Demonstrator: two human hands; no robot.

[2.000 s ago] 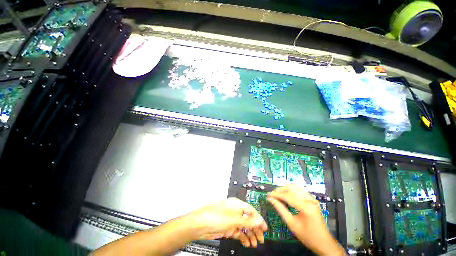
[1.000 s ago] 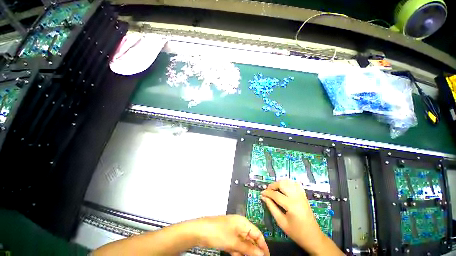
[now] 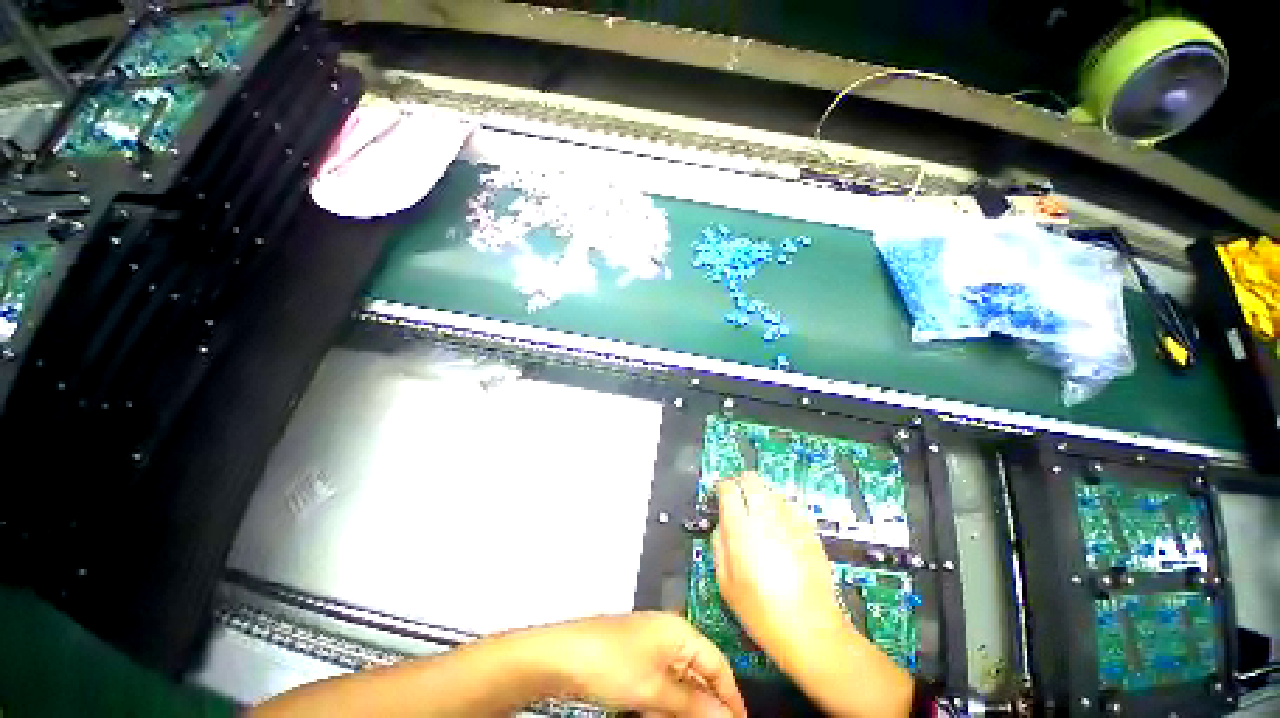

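Note:
The upper green printed circuit board [image 3: 870, 484] and the lower green board [image 3: 887, 603] lie in a black carrier frame [image 3: 671, 491]. My right hand [image 3: 772, 568] is over the frame, with its fingertips together at the lower left of the upper board. It covers part of both boards. Anything between the fingertips is too small to make out. My left hand [image 3: 660, 666] is palm inward with curled fingers at the frame's lower left corner, near the picture's bottom. What it holds, if anything, is hidden.
Behind on the green mat are whitish components [image 3: 569, 232], blue components [image 3: 733, 260] and a plastic bag [image 3: 1004, 288]. A second carrier frame [image 3: 1063, 561] is at right. Stacked pallets [image 3: 169, 281] stand at left. Yellow components [image 3: 1249, 281] and a green fan [image 3: 1151, 80] are at right.
My right hand has moved up from the lower board to the edge of the upper board. My left hand has moved down and slightly left, off the lower board. The view has shifted slightly.

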